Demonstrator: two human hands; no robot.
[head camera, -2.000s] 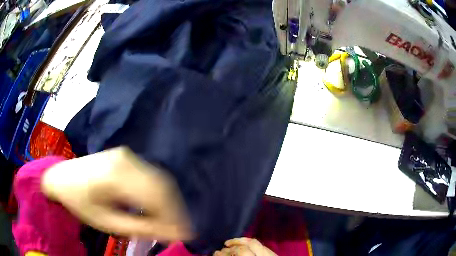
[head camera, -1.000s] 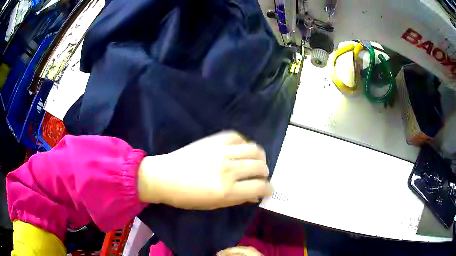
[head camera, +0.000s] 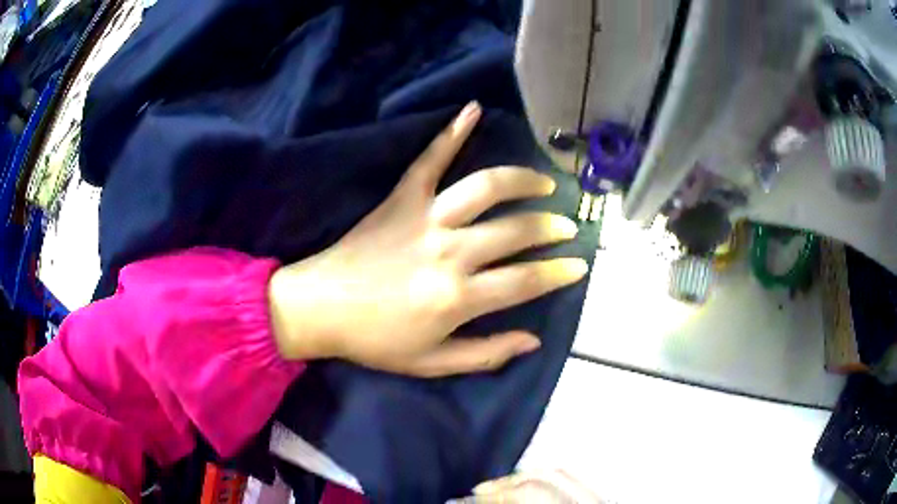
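Observation:
The dark navy garment piece (head camera: 325, 108) lies over the machine bed, its right edge running up to the presser foot (head camera: 590, 205). My left hand (head camera: 423, 266), in a pink sleeve, lies flat on the cloth with fingers spread, fingertips just left of the foot and close to the edge. My right hand (head camera: 536, 487) is at the bottom edge of the picture, mostly cut off, by the cloth's lower edge; its fingers and any grip cannot be made out. The violet knob (head camera: 612, 148) is above the foot.
The white machine head (head camera: 728, 89) fills the upper right. A ribbed knob (head camera: 691, 280) hangs right of the foot. Green snips loops (head camera: 784, 258) lie behind it. A black phone-like rectangle (head camera: 864, 433) is at the right. Blue crates (head camera: 34, 256) stand at the far left.
The view has come closer to the machine head. My left hand swept in from the lower left onto the cloth, then moved up beside the foot and spread its fingers.

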